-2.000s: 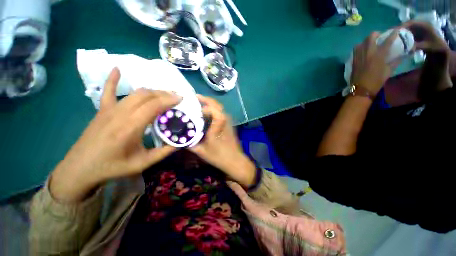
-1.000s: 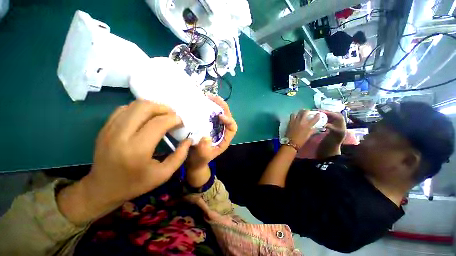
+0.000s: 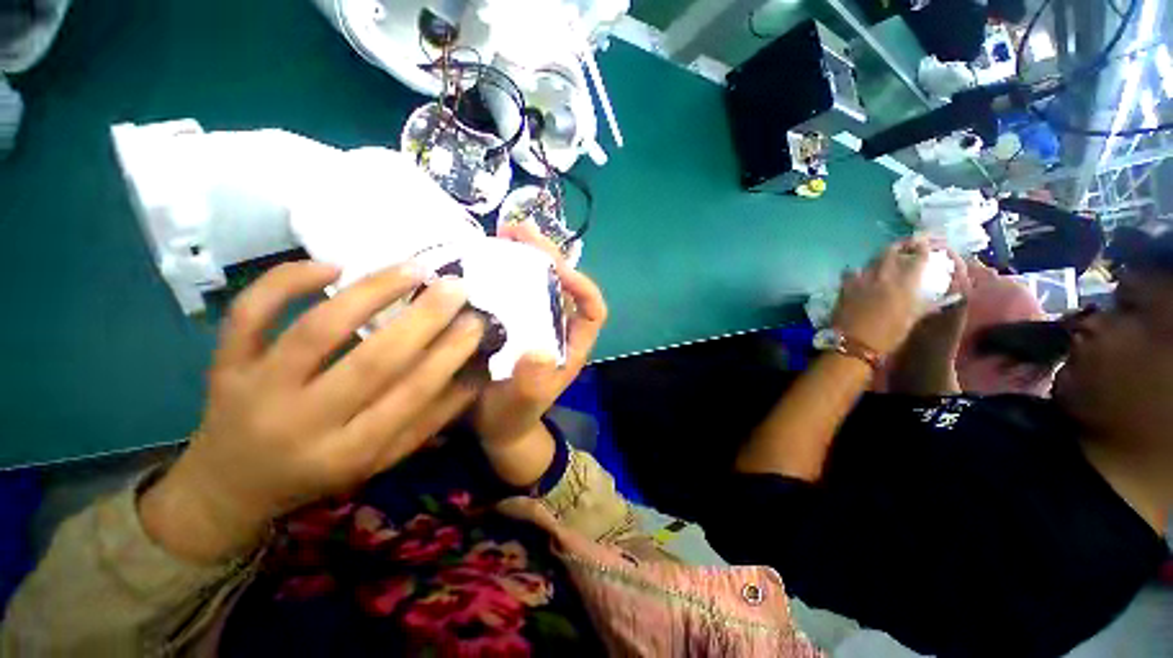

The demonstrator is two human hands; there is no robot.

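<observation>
A white camera unit with a rounded body (image 3: 373, 193) and a squarish mounting bracket (image 3: 161, 212) lies between my hands, the bracket at the far left over the green bench. My left hand (image 3: 335, 373) is spread over the near side of the camera head, its fingers bent across a dark opening in the shell. My right hand (image 3: 547, 347) grips the head (image 3: 525, 296) at its far end, thumb below and fingers around the edge. Part of the head is hidden behind my left fingers.
Open camera heads with circuit boards (image 3: 457, 161) and wires lie behind the unit, beside a large open white housing (image 3: 392, 39). A black box (image 3: 791, 103) stands on the green bench (image 3: 669, 244). A neighbouring worker in black (image 3: 952, 501) handles a white part (image 3: 936, 276) at right.
The head's LED face, seen two seconds ago, has turned out of sight. Since one second ago, the bracket end has shifted left and my left hand has moved its fingers over the dark opening.
</observation>
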